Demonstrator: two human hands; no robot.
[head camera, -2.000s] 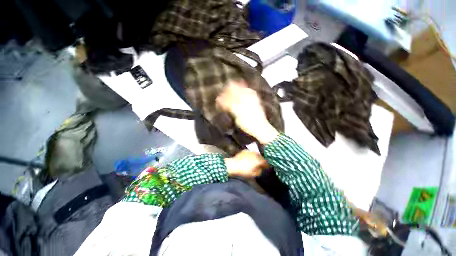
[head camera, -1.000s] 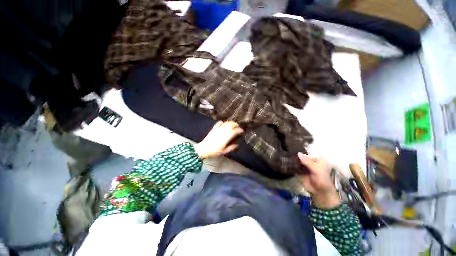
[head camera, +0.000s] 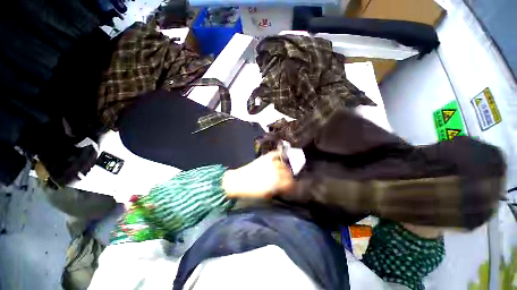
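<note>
The brown plaid garment (head camera: 391, 181) stretches from the middle to the right, lifted and blurred, over the near end of the black padded board (head camera: 176, 133). My left hand (head camera: 263, 177) grips its left end beside a white tag or patch (head camera: 294, 158). Its right end hangs over my right hand, hidden by the cloth; only a strip of wrist and the green checked sleeve show below it. A small plaid end lies on the board.
Plaid cloth is heaped at far left (head camera: 136, 65) and beyond the board (head camera: 306, 73). A small black item (head camera: 110, 162) lies on the table's left corner. A blue bin (head camera: 215, 28) and second padded board (head camera: 374, 29) are at the far side.
The garment has been pulled off the board's middle and lifted to the right. My left hand has moved slightly right. My right hand has moved right and gone behind the cloth.
</note>
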